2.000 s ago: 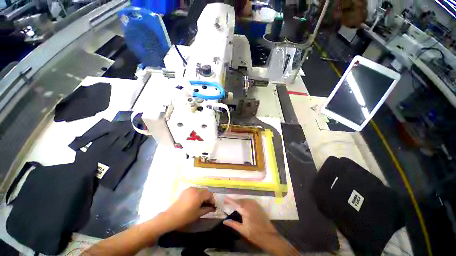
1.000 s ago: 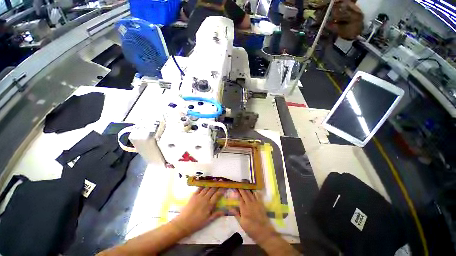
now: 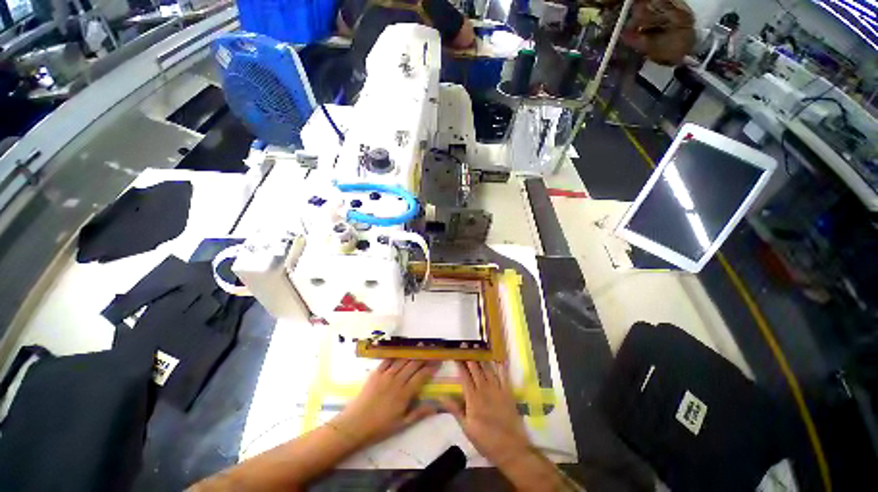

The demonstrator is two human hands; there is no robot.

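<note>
My left hand (image 3: pixel 387 396) and my right hand (image 3: pixel 487 404) lie flat, palms down, on the white template sheet (image 3: pixel 289 389), fingertips at the front edge of the brown-gold clamp frame (image 3: pixel 497 322). Nothing shows gripped in either hand; what lies under the palms is hidden. Yellow tape (image 3: pixel 521 327) borders the frame. The white sewing machine head (image 3: pixel 351 279), with a red three-diamond mark and a blue ring (image 3: pixel 397 217), stands over the frame's left part. A black piece (image 3: pixel 445 469) lies at the sheet's front edge, between my forearms.
Small black pieces (image 3: pixel 197 322) with labels and black bag pieces (image 3: pixel 77 408) lie at left, a black panel (image 3: pixel 135 219) behind them. Labelled black panels (image 3: pixel 664 413) are stacked at right. A control tablet (image 3: pixel 695 197) stands behind them. A blue fan (image 3: pixel 262 91) and a person (image 3: pixel 409 19) are behind the machine.
Two seconds ago my hands held something small in front of the sheet. They have since come down flat beside the frame. Over the last second they have barely moved; the view has shifted slightly.
</note>
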